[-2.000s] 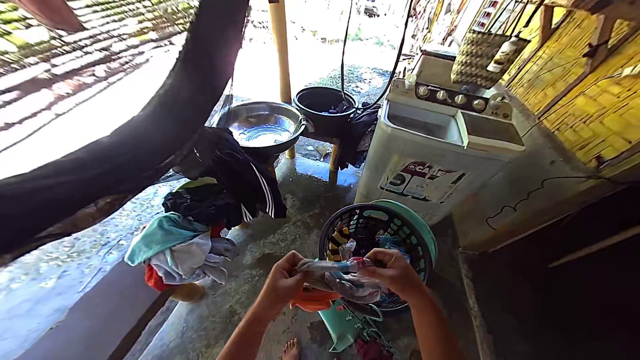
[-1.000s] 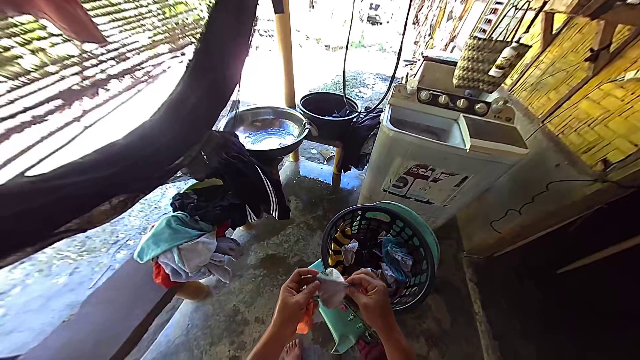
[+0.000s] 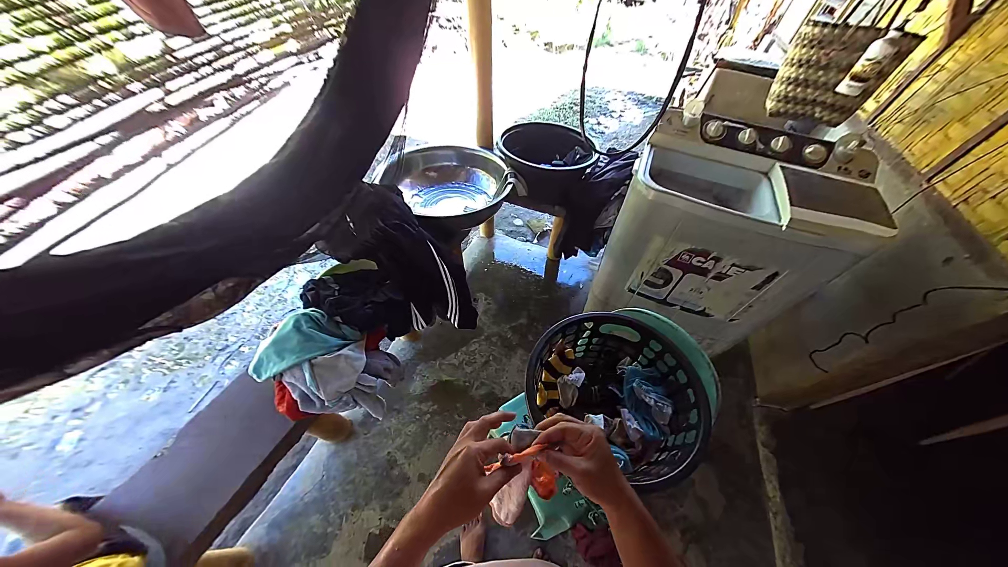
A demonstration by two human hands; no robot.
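Note:
My left hand (image 3: 472, 470) and my right hand (image 3: 579, 457) meet at the lower middle, fingertips pinching a small orange cloth (image 3: 543, 477) and a pale cloth (image 3: 512, 496) that hangs below them. Just beyond my hands stands a black plastic laundry basket (image 3: 543, 335) with striped yellow-black, blue and other clothes inside. A green plastic basket (image 3: 701, 354) shows behind its rim. Green cloth or plastic (image 3: 555, 508) lies under my hands, beside a dark red cloth (image 3: 594, 543). The exact kind of the held pieces is unclear.
A twin-tub washing machine (image 3: 709, 260) stands right. A metal basin (image 3: 453, 185) and a black tub (image 3: 543, 150) stand ahead. Clothes (image 3: 323, 354) are heaped at left. A dark curved trunk or beam (image 3: 315, 189) crosses the upper left. Another person's arm (image 3: 47, 528) shows lower left.
The orange cloth, hanging low by my left hand a second ago, is now up between my fingertips. Another person's arm has come into view at the lower left.

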